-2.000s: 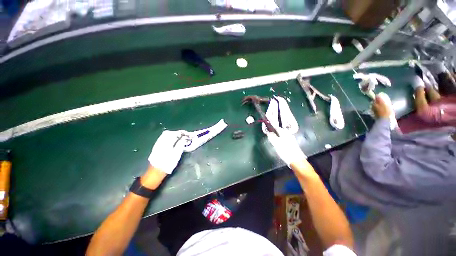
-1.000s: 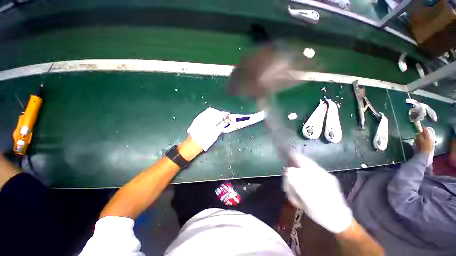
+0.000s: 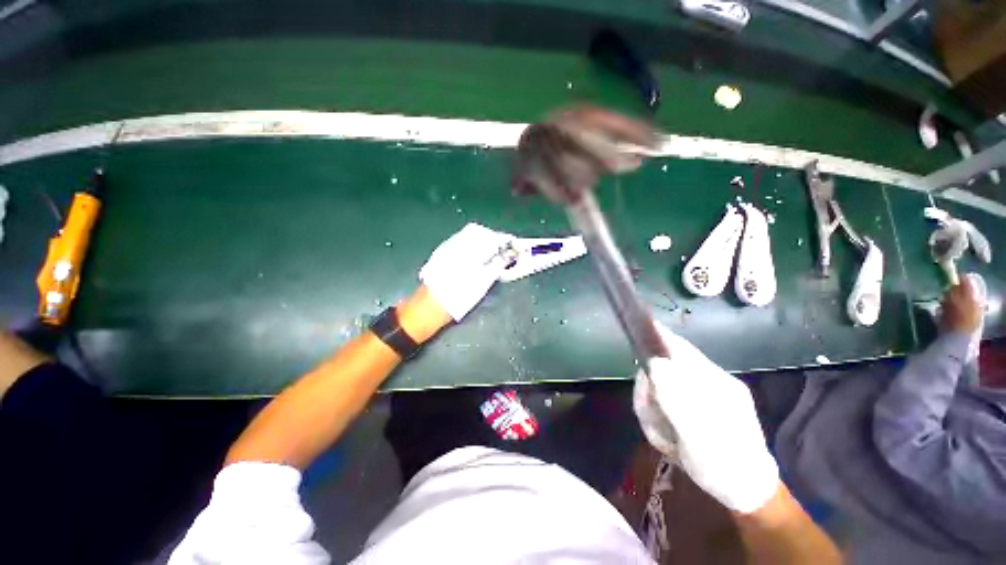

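My left hand [image 3: 468, 273], in a white glove, holds the round end of a white arm housing [image 3: 547, 256] on the green bench. The narrow end with its dark slot points right. My right hand [image 3: 706, 422], also gloved, grips the handle of a claw hammer [image 3: 610, 259]. The hammer is raised, and its head is blurred above and right of the housing, over the pale strip. My fingers partly hide the hub end of the housing.
An orange electric screwdriver [image 3: 70, 256] lies left. Two white housings [image 3: 715, 254] lie right, beside locking pliers [image 3: 823, 221] and another housing [image 3: 866, 285]. A dark part [image 3: 627, 68] lies beyond the pale strip [image 3: 309, 127]. A neighbour's hand [image 3: 962, 306] is far right.
Over the last two seconds, my right hand took up the hammer from beside the two housings and raised it. The view has shifted left. My left hand still holds the housing.
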